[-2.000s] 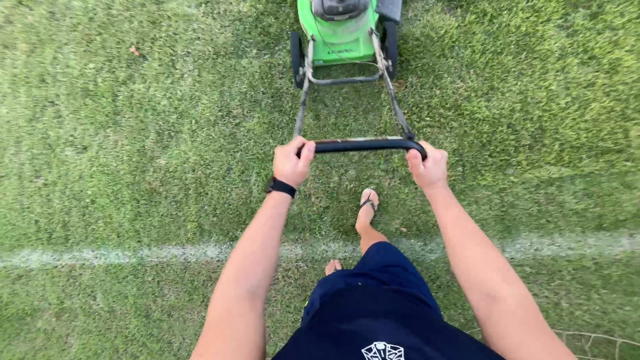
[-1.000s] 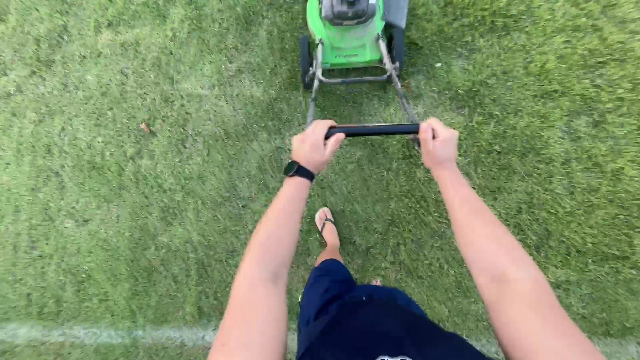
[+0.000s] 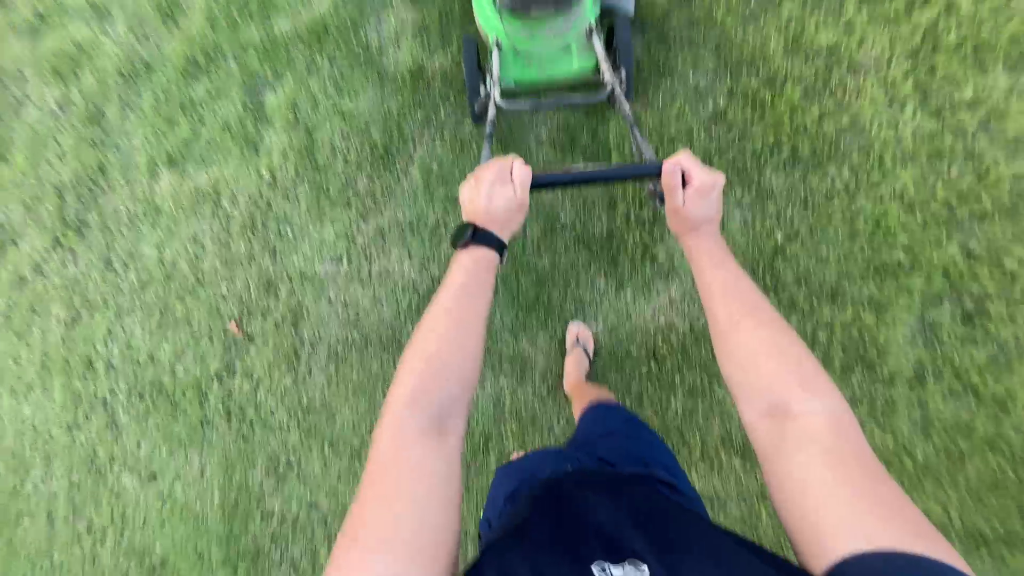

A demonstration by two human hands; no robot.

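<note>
A green walk-behind lawn mower (image 3: 548,60) is at the top of the head view, its upper part cut off by the frame edge. Two metal struts run from it down to a black handlebar (image 3: 596,175). My left hand (image 3: 496,196), with a black watch (image 3: 478,238) on the wrist, is closed around the bar's left end. Around the right end my right hand (image 3: 693,194) is closed as well. Both arms reach forward, and the bar lies nearly level between the fists.
Mown-looking grass (image 3: 280,416) surrounds the mower and my legs, blurred in places. A foot in a flip-flop (image 3: 579,352) stands below the handlebar. A small brown leaf (image 3: 236,327) lies at the left.
The white line on the grass, seen across the earlier frames, has slid down out of view as the mower and I moved forward. Both hands stay on the bar.
</note>
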